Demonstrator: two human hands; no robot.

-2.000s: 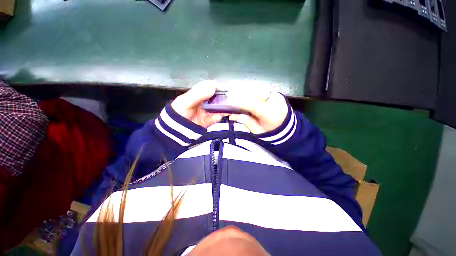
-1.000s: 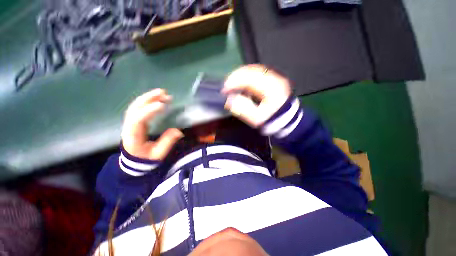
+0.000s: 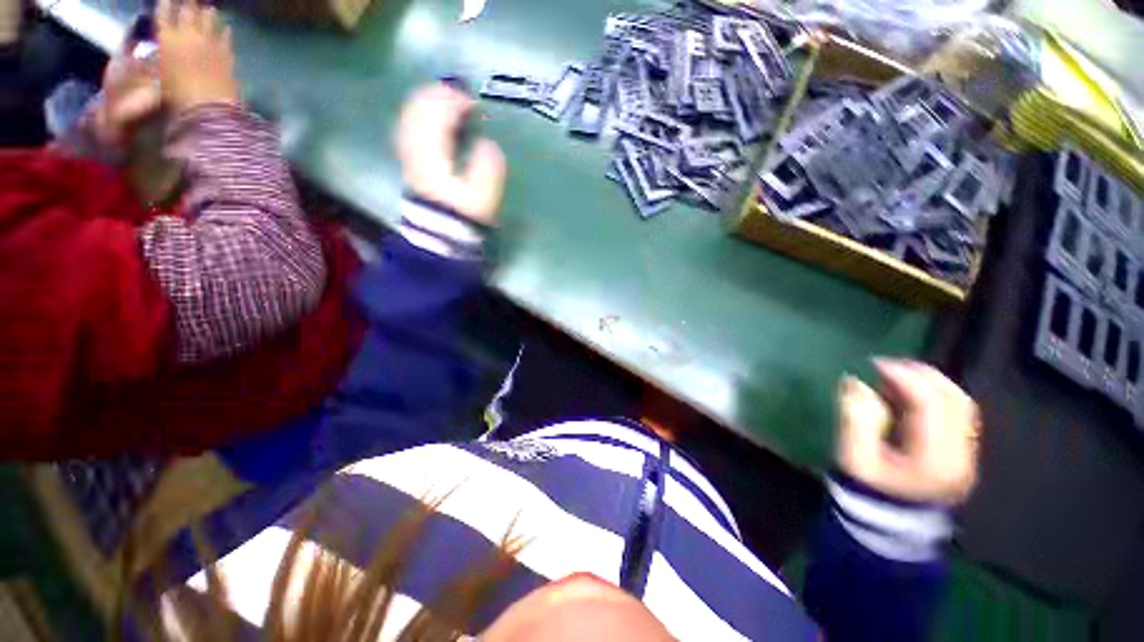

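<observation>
My left hand [image 3: 449, 153] is over the green bench [image 3: 571, 263], left of the loose frames, with thumb and fingers curled. A small dark spot shows at its fingertips; I cannot tell if it is a held part. My right hand [image 3: 910, 433] is half curled near the bench's front edge, below the bezel box [image 3: 853, 261]; it is slightly blurred and no part shows clearly in it. The open box is heaped with grey faceplate frames [image 3: 866, 163]. A loose pile of the same frames [image 3: 690, 107] lies to its left.
Finished units [image 3: 1098, 282] stand in rows on the black mat [image 3: 1029, 439] at right. A yellow stack [image 3: 1079, 107] and a clear plastic bag [image 3: 878, 25] are behind the box. A co-worker's checked sleeve [image 3: 232, 238] and hands are at left. A brown carton [image 3: 307, 10] is at the top left.
The view has swung left. My hands have moved far apart, the left one out over the bench. The dark module seen at my right hand earlier no longer shows.
</observation>
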